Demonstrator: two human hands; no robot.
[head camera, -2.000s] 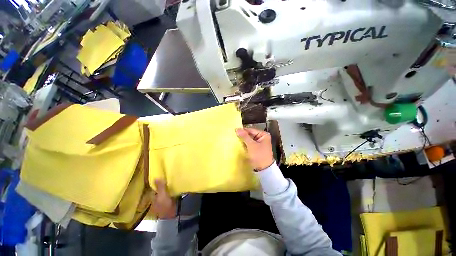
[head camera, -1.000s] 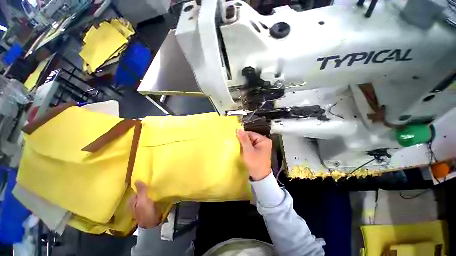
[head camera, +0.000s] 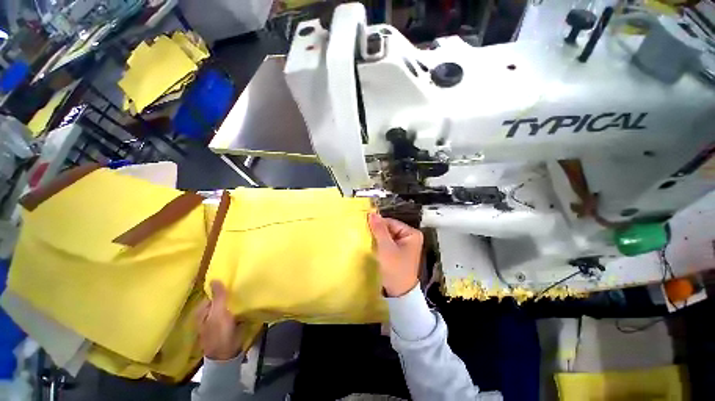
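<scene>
A yellow bag panel (head camera: 302, 258) with a brown trim strip (head camera: 217, 239) at its left side lies flat in front of the white sewing machine (head camera: 470, 102). Its upper right corner is at the presser foot area (head camera: 392, 196). My right hand (head camera: 397, 252) pinches the panel's right edge just below the needle area. My left hand (head camera: 219, 323) holds the panel's lower left, thumb on top; its fingers are partly hidden under the cloth. The needle itself cannot be made out.
A floppy yellow work stack (head camera: 102, 266) with brown strips is at left. A metal-topped table (head camera: 270, 113) stands behind. Another yellow pile (head camera: 159, 72) and a blue crate (head camera: 202, 103) are at upper left. More yellow pieces (head camera: 623, 385) are at lower right.
The view has shifted, so the machine sits lower in the picture. The left hand has moved from the panel's lower middle to its lower left. The right hand keeps its hold on the right edge.
</scene>
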